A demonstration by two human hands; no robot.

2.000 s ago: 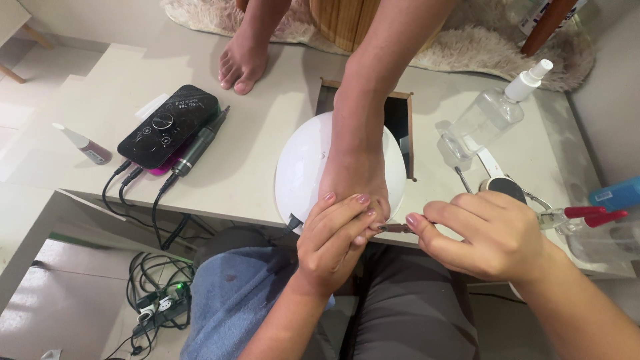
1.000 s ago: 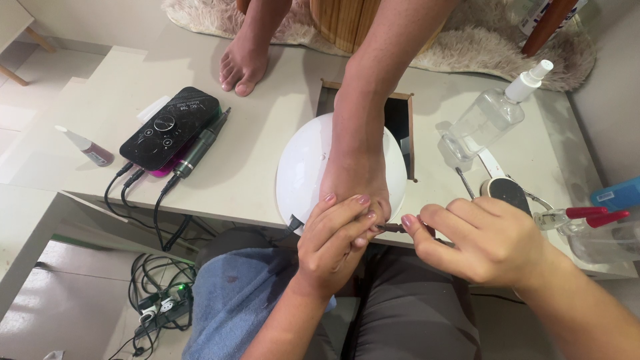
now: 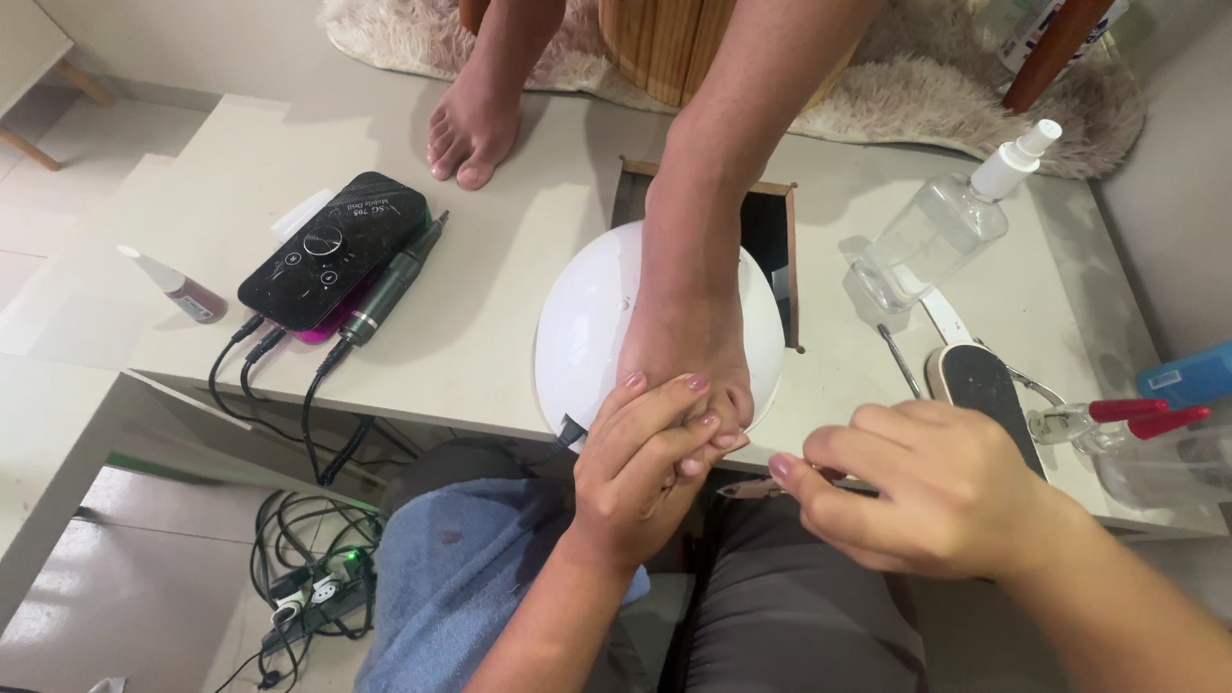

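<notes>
A person's foot (image 3: pixel 688 298) rests on a round white nail lamp (image 3: pixel 584 322) at the middle of the bench. My left hand (image 3: pixel 640 462) is wrapped around its toes, fingers bent over them. To the right of the toes, my right hand (image 3: pixel 910 486) grips a metal cuticle nipper (image 3: pixel 753 489) between thumb and fingers. The nipper's tip points left and stands apart from the toes; its handles are mostly hidden by the hand. The person's other foot (image 3: pixel 478 125) stands flat farther back on the bench.
A black electric nail drill unit (image 3: pixel 337 245) with its handpiece (image 3: pixel 390 289) and a small bottle (image 3: pixel 183 289) lie left. Right are a clear spray bottle (image 3: pixel 934 236), a foot file (image 3: pixel 982 385), a metal tool (image 3: pixel 900 361) and red-tipped pliers or nippers (image 3: pixel 1126 411). A blue towel (image 3: pixel 462 568) covers one knee.
My right hand has moved slightly right with the nipper, whose tip was at the toes and is now apart from them. My left hand still holds the toes.
</notes>
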